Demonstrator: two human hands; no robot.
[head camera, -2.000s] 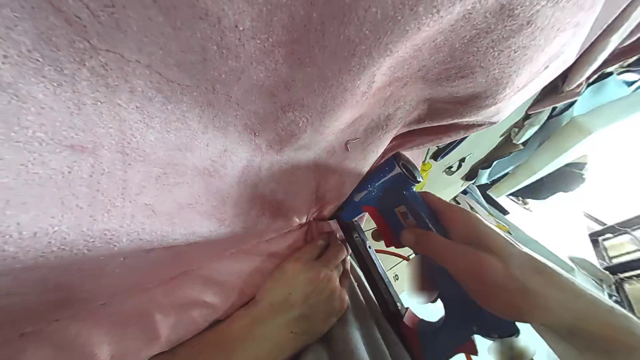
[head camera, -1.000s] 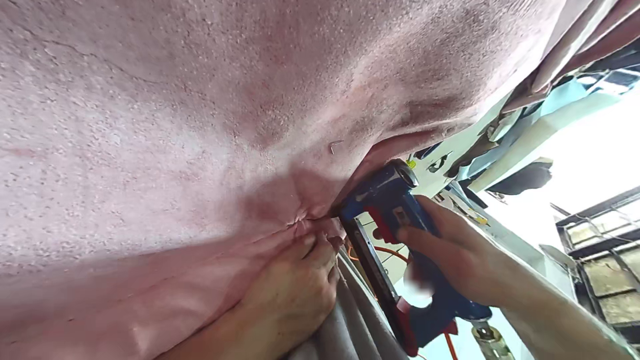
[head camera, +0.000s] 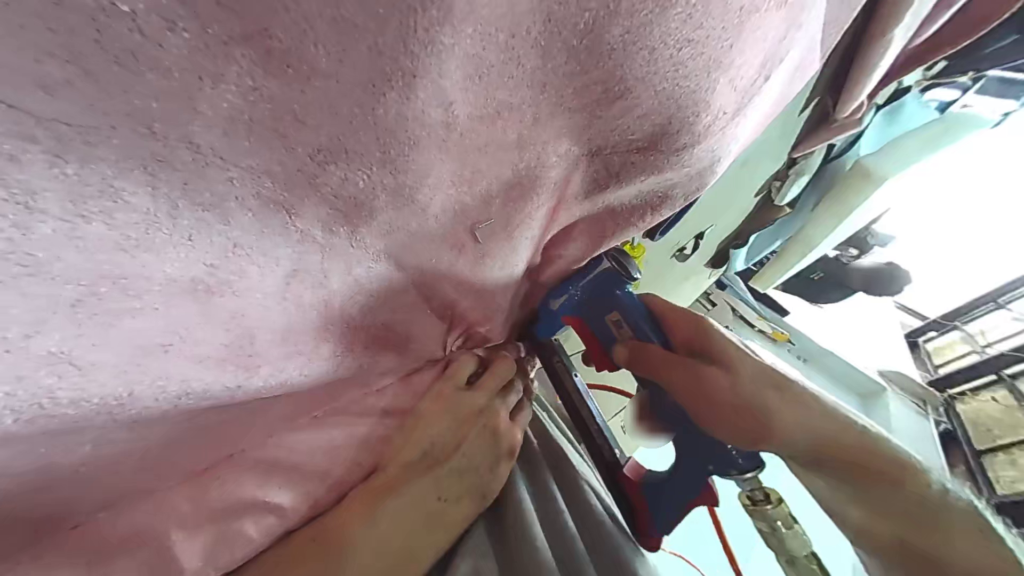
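Note:
Pink upholstery fabric (head camera: 280, 200) with a speckled surface fills the left and top of the view. My left hand (head camera: 472, 416) pinches a gathered fold of it, the fingertips close to the tool's nose. A blue and red pneumatic staple gun (head camera: 588, 312) is gripped in my right hand (head camera: 704, 368), its nose against the fabric just beside the left fingers. The exact contact point is hidden in the fold. A loose-looking staple (head camera: 483, 230) lies on the pink fabric above. Grey pleated fabric (head camera: 544, 496) hangs below my left hand.
An air hose coupling (head camera: 776, 520) joins the staple gun's handle, with an orange hose (head camera: 724, 540) near it. Folded material (head camera: 864, 200) lies at the upper right. A person (head camera: 848, 272) is in the background, near a dark-framed window (head camera: 992, 424).
Both hands stay at the same fold with the staple gun's nose beside the left fingers. The view has shifted slightly, and the person in the background shows more plainly now.

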